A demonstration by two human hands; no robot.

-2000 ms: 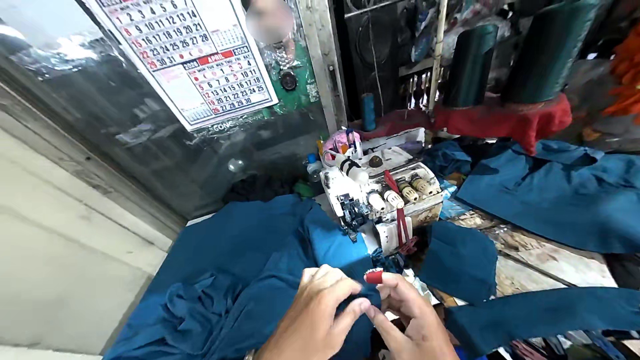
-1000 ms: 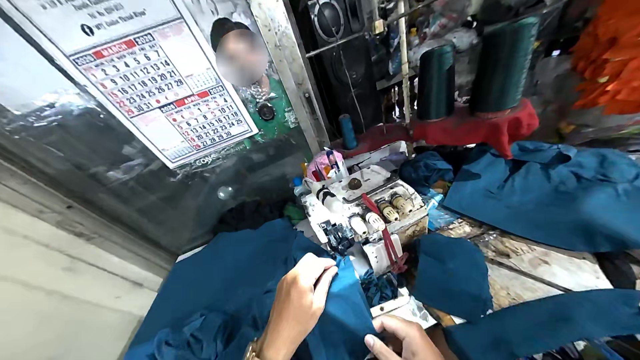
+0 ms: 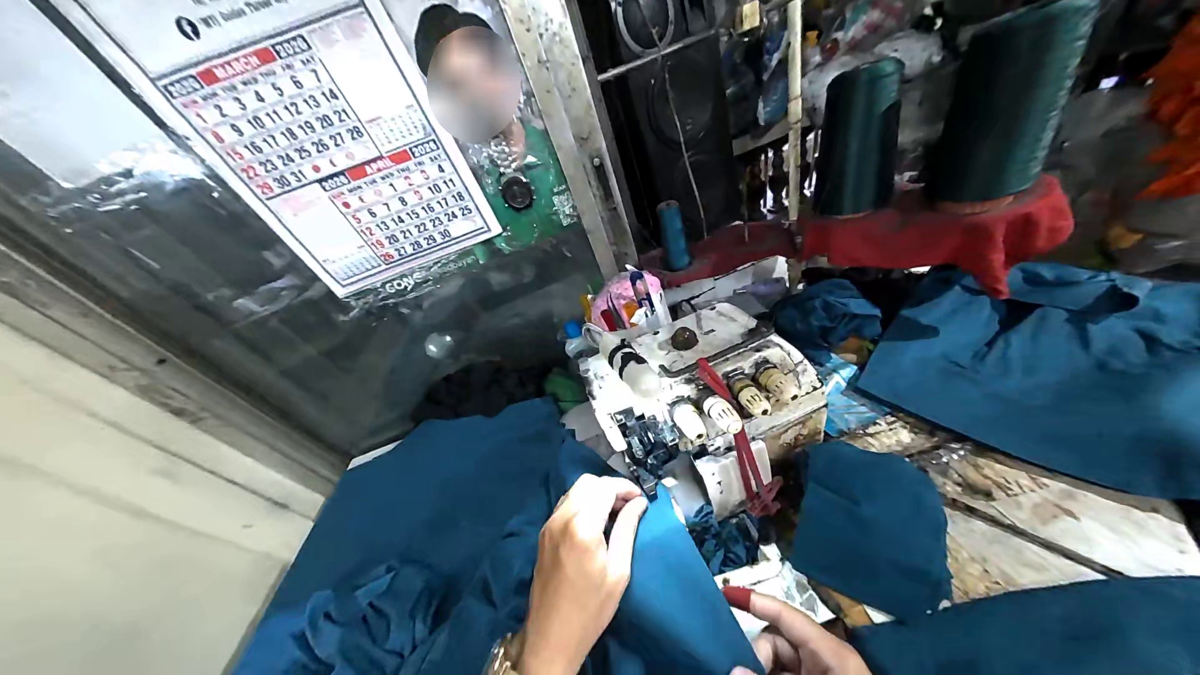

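Blue fabric (image 3: 670, 581) runs from the presser foot of a white overlock sewing machine (image 3: 712, 342) down toward the bottom edge. My left hand (image 3: 586, 553) pinches the fabric between thumb and fingers, just below the presser foot (image 3: 647, 478). At the lower right, my right hand (image 3: 792, 637) is at the fabric's right edge, with a red covering on one fingertip; its lower part is cut off by the frame, and its grip is unclear. More bunched blue cloth (image 3: 375, 600) lies to the left.
Cut blue pieces (image 3: 872, 525) lie right of the machine on a worn wooden table (image 3: 1059, 525). Large dark green thread cones (image 3: 858, 141) stand on red cloth (image 3: 937, 230) behind. A glass panel with a calendar (image 3: 328, 131) rises at the left, and a pink holder (image 3: 626, 298) sits behind the machine.
Two seconds ago both hands were close together over the fabric; now they are apart. Since one second ago, my left hand has come nearer the presser foot. The view has shifted.
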